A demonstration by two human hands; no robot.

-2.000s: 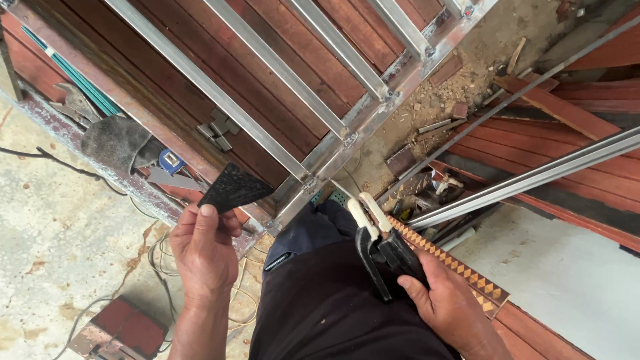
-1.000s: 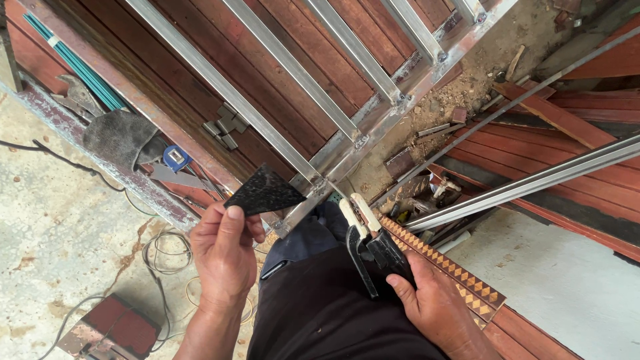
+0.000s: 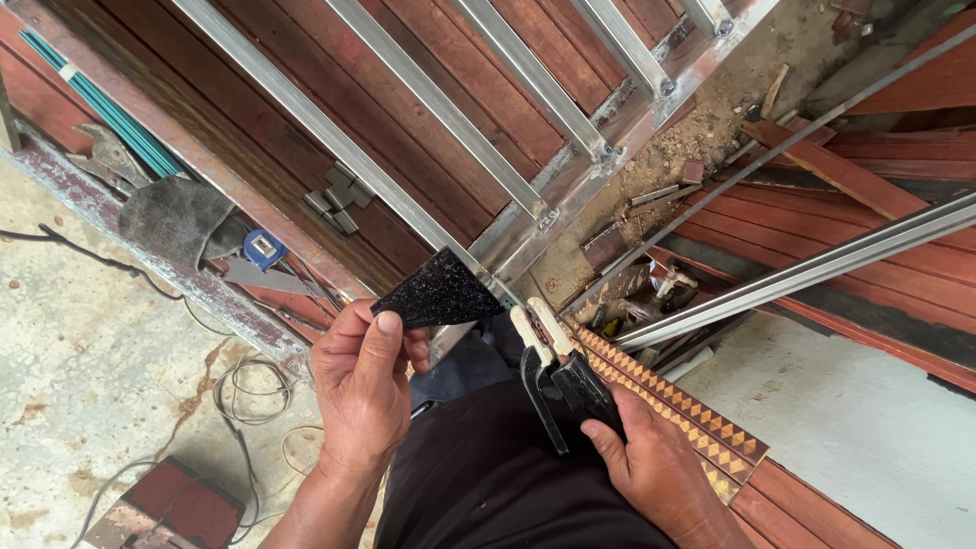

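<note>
Between the thumb and fingers of my left hand (image 3: pixel 366 374) is a black, speckled, roughly triangular flat piece (image 3: pixel 438 293), held over the corner of a welded metal frame (image 3: pixel 526 248). My right hand (image 3: pixel 656 450) grips the black handle of a welding electrode holder (image 3: pixel 568 366). Its pale jaws point up toward the frame corner, just right of the black piece. A thin rod seems to run from the jaws toward the frame; the black piece partly hides that spot. Square metal bars (image 3: pixel 450 114) with weld beads at their ends cross the frame.
Left of the frame lie a blue tape measure (image 3: pixel 264 249), a dark grey leather glove or cloth (image 3: pixel 175 217), locking pliers (image 3: pixel 114 156) and teal rods (image 3: pixel 99 99). Metal hinges (image 3: pixel 339 200) rest inside the frame. Cables (image 3: pixel 252 393) and a red metal box (image 3: pixel 171 503) are on the concrete floor. Long metal profiles (image 3: pixel 801 271) slant at right.
The view has shifted slightly. Both hands keep hold of the same things, and the black piece has come closer to the jaws of the electrode holder.
</note>
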